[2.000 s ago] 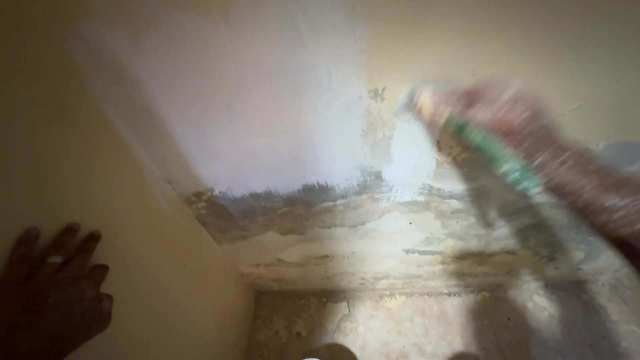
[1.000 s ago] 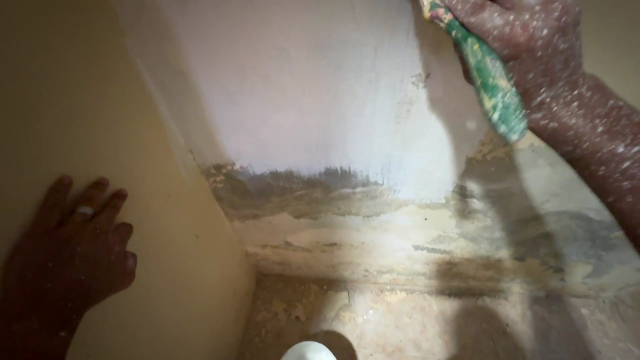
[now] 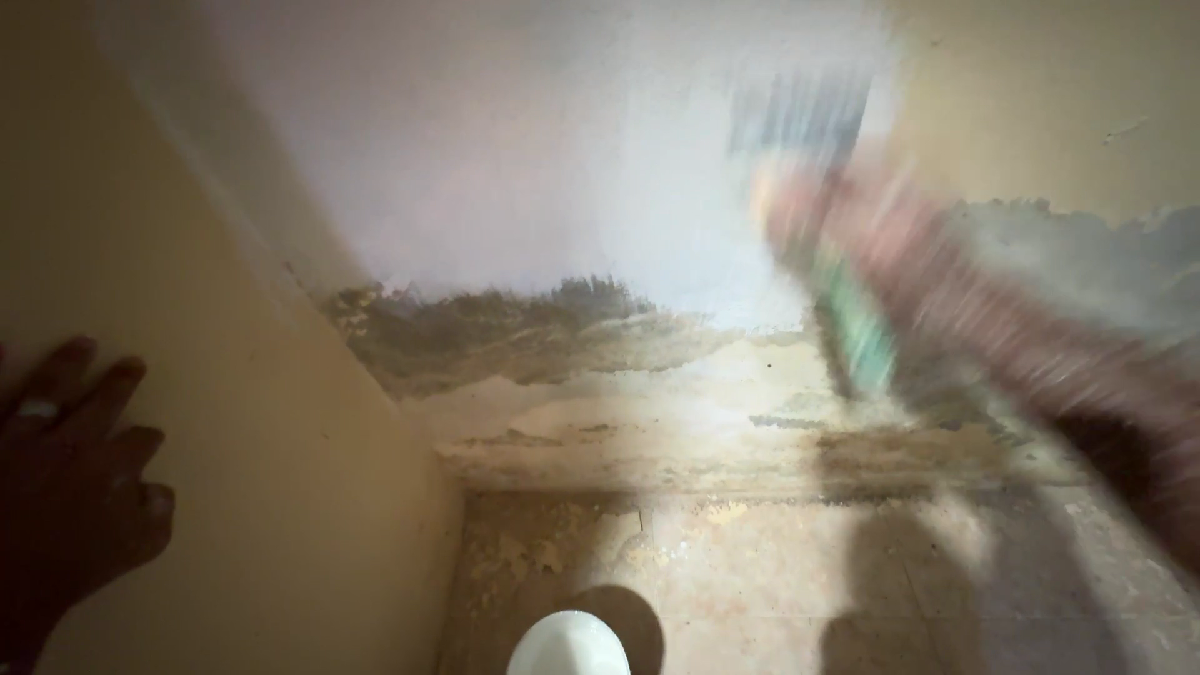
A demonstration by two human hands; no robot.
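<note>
My right hand (image 3: pixel 862 211), blurred by motion and speckled with white, grips a green-handled paintbrush (image 3: pixel 858 323). The brush's dark, blurred head touches or is very near the wall at the right edge of the white-painted patch (image 3: pixel 487 150). At the far left, my left hand (image 3: pixel 89 469) rests on the beige side wall (image 3: pixel 309 525) with its fingers apart and a ring on one finger. Below the white patch runs a band of dark, stained, flaking wall (image 3: pixel 487 333).
A white rounded object (image 3: pixel 570 645) stands at the bottom centre, its kind unclear. The tiled floor (image 3: pixel 731 581) bears paint flakes and shadows. Grey patches (image 3: pixel 1097 262) mark the wall at the right, behind my forearm.
My right hand and the brush have come down from the top edge of the view over the last second. The left hand stays on the side wall. The view has shifted somewhat.
</note>
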